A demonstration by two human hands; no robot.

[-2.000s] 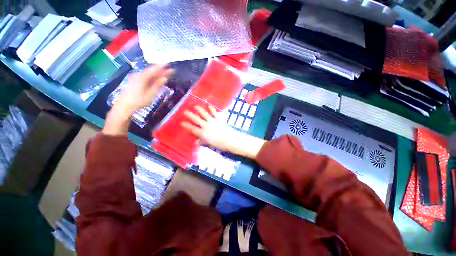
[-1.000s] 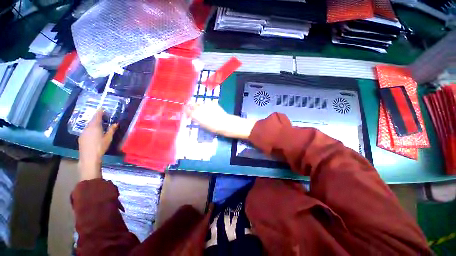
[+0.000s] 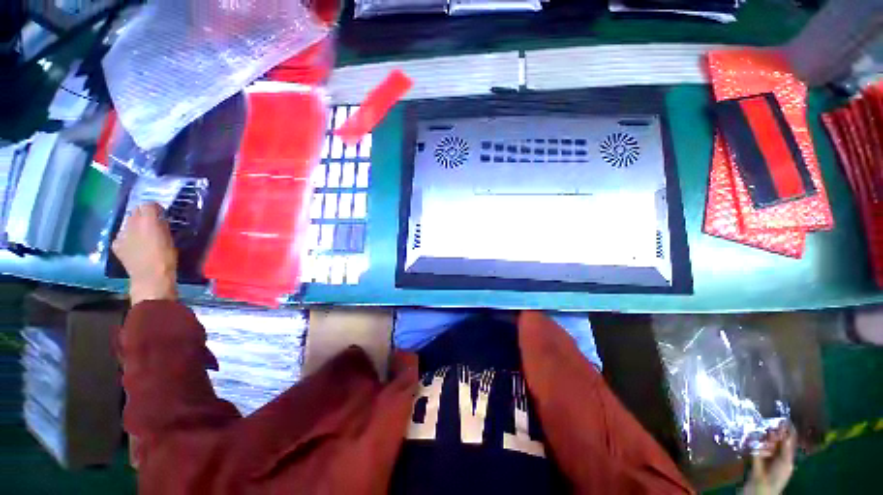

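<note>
A silver-grey laptop bottom cover (image 3: 542,218) lies outside up on a black mat (image 3: 407,282), two round fan grilles at the back. My left hand (image 3: 150,247) is at the far left, its fingertips at a clear bag or tray of small parts (image 3: 184,198); its grip is unclear. My right hand (image 3: 772,462) is low at the right, partly cut off, over shiny clear scraps in a carton (image 3: 721,382); whether it holds any is unclear. Glossy red film sheets (image 3: 271,184) lie right of my left hand, beside a white-backed pad sheet (image 3: 339,198).
A loose red strip (image 3: 378,104) lies above the pads. Red bubble bags (image 3: 721,208) with a black-and-red part (image 3: 770,150) on them lie right of the mat. A clear bubble bag (image 3: 194,63) is at upper left. A ridged rail (image 3: 620,70) runs behind.
My right hand has left the pad sheet and moved to the carton at lower right. My left hand has moved from above the clear parts to their near edge. The view has turned right.
</note>
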